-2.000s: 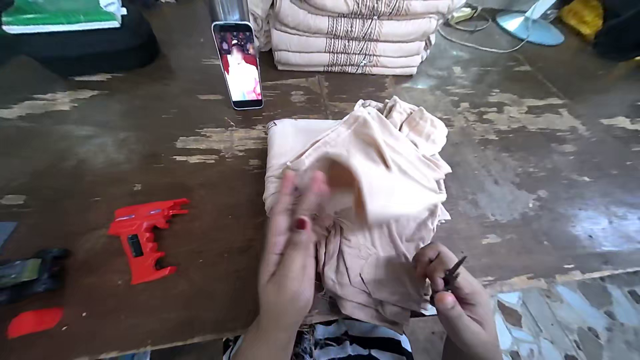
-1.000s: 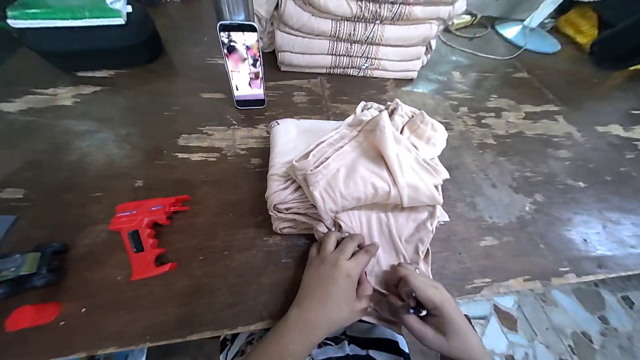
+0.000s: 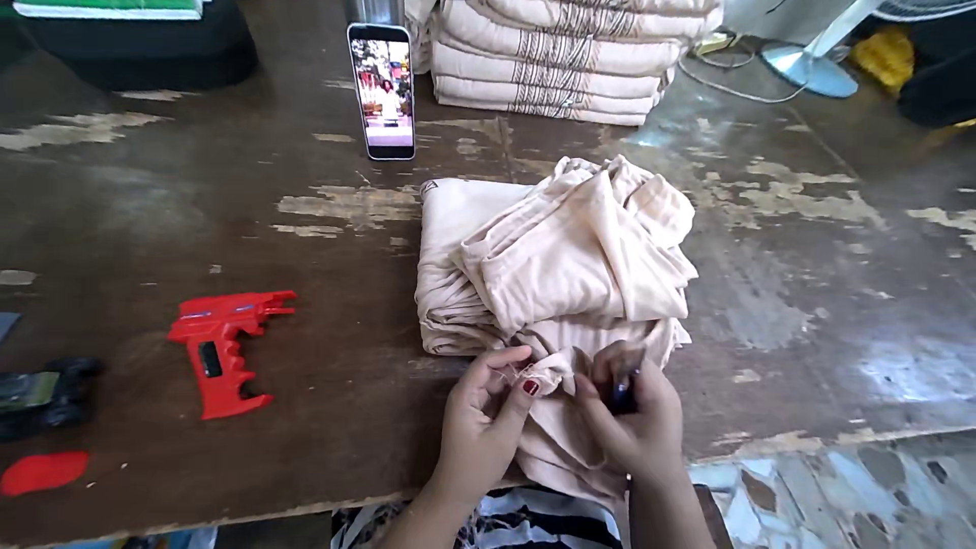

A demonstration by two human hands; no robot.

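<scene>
Beige fabric [image 3: 564,282] lies in a loose heap on a folded beige cloth [image 3: 465,229], and its lower part hangs over the table's front edge. Between thumb and fingers, my left hand [image 3: 488,412] pinches a bunched bit of this fabric with frayed threads. My right hand [image 3: 633,412] holds the same bit from the right. Tucked in the right palm is a small dark tool [image 3: 624,387], mostly hidden by the fingers; an earlier view shows its thin pointed tip.
A phone [image 3: 383,91] stands upright behind the cloth, beside a stack of folded beige cloths [image 3: 549,61]. On the left lie a red plastic toy gun [image 3: 221,351], a dark toy car [image 3: 46,396] and a red flat piece [image 3: 44,473]. A stand base [image 3: 810,70] is at back right.
The fabric flap lifted two seconds ago now lies down on the heap. Both hands have come together at the heap's lower part and raised a bunched, frayed bit of it.
</scene>
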